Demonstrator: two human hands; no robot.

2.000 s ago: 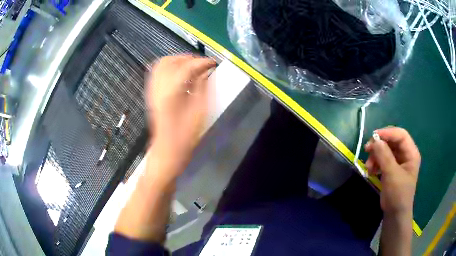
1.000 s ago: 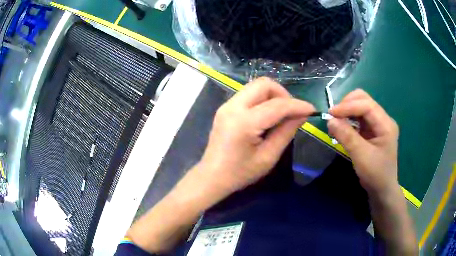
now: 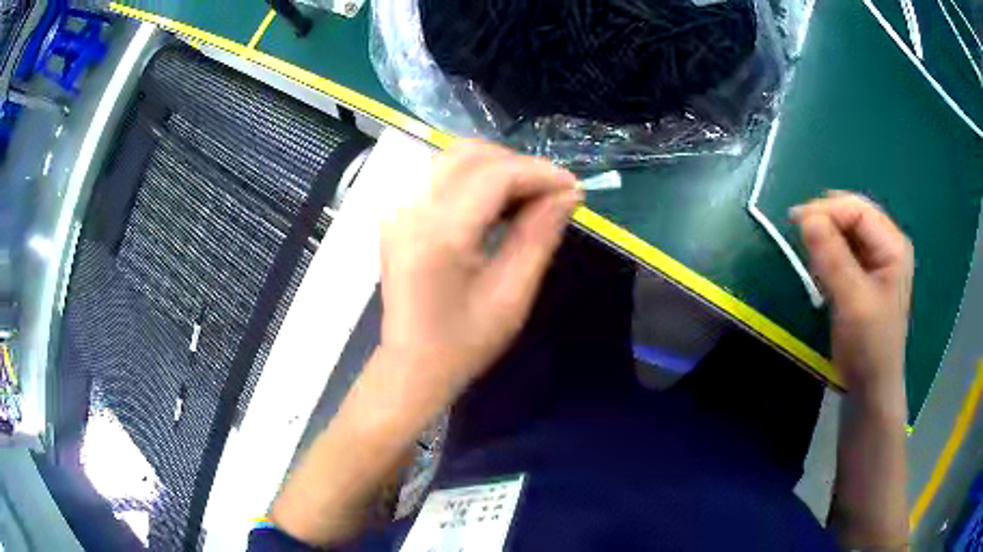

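My left hand [image 3: 469,253] is slightly blurred above the yellow-taped edge of the bench mat. Its thumb and fingertips pinch a small sleeved part [image 3: 599,181], whose white end sticks out to the right. My right hand [image 3: 862,264] is at the right with fingers curled. A white strip [image 3: 785,243] runs down from the bag side and ends in or against this hand's palm; the exact hold is hidden. No part shows at its fingertips. The clear plastic bag [image 3: 690,140], full of black parts [image 3: 587,54], is open at the top centre.
The black mesh belt [image 3: 205,216] is at the left, with small white pieces [image 3: 196,335] on it. A broad white side rail [image 3: 313,323] runs between belt and wearer. More white strips [image 3: 929,81] lie on the green mat [image 3: 895,162].
My hands met at the right around a black part and white piece; now they are apart. My left hand has moved left with the sleeved part. My right hand has moved slightly right.
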